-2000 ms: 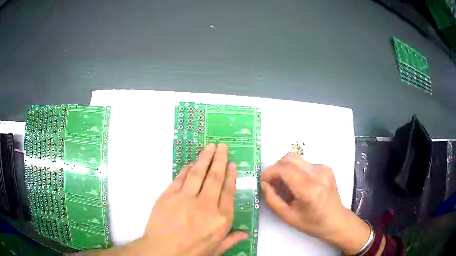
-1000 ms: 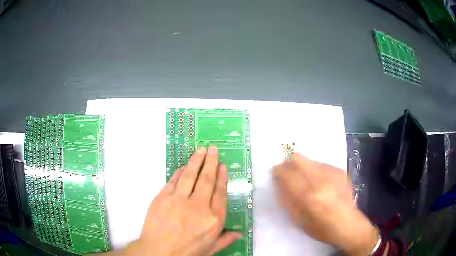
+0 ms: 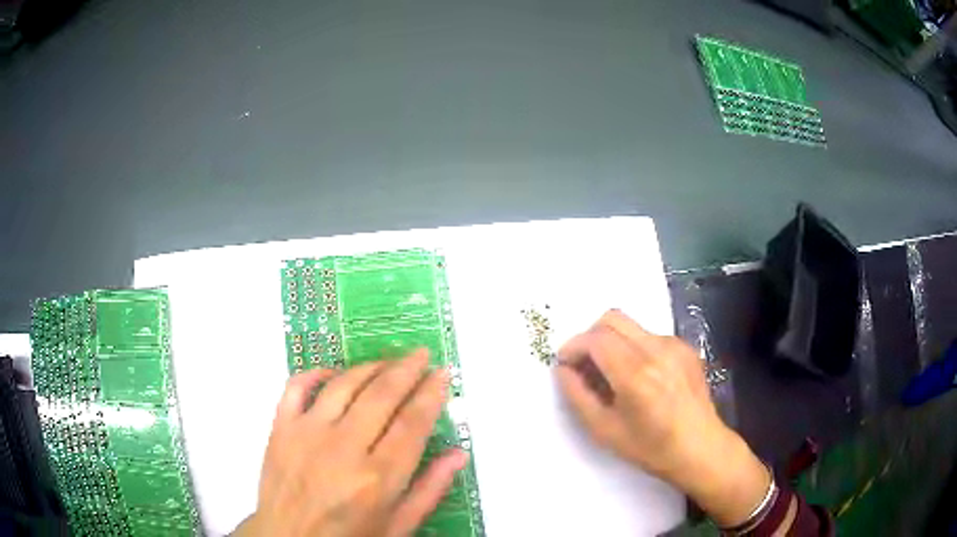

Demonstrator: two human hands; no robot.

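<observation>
A green circuit board panel (image 3: 388,294) lies on the white work sheet (image 3: 226,346). My left hand (image 3: 352,441) lies flat over its middle and lower part, fingers spread a little, and hides that part. My right hand (image 3: 645,404) is right of the panel, thumb and forefinger close together at the lower edge of a loose pile of gold parts (image 3: 537,330). Whether a part is between those fingertips is too small to tell. Overlapped green panels (image 3: 136,420) lie at the left.
A green panel stack (image 3: 761,92) lies on the dark surface (image 3: 420,115) at the far right. A black parts bin (image 3: 816,299) stands tilted right of the sheet, beside shiny clear plastic (image 3: 708,346). A black ribbed block (image 3: 21,446) is at the left edge.
The view has shifted, so the sheet and panels appear further left and lower. My left fingers have spread somewhat. My right hand's blur is gone and more of the gold pile shows.
</observation>
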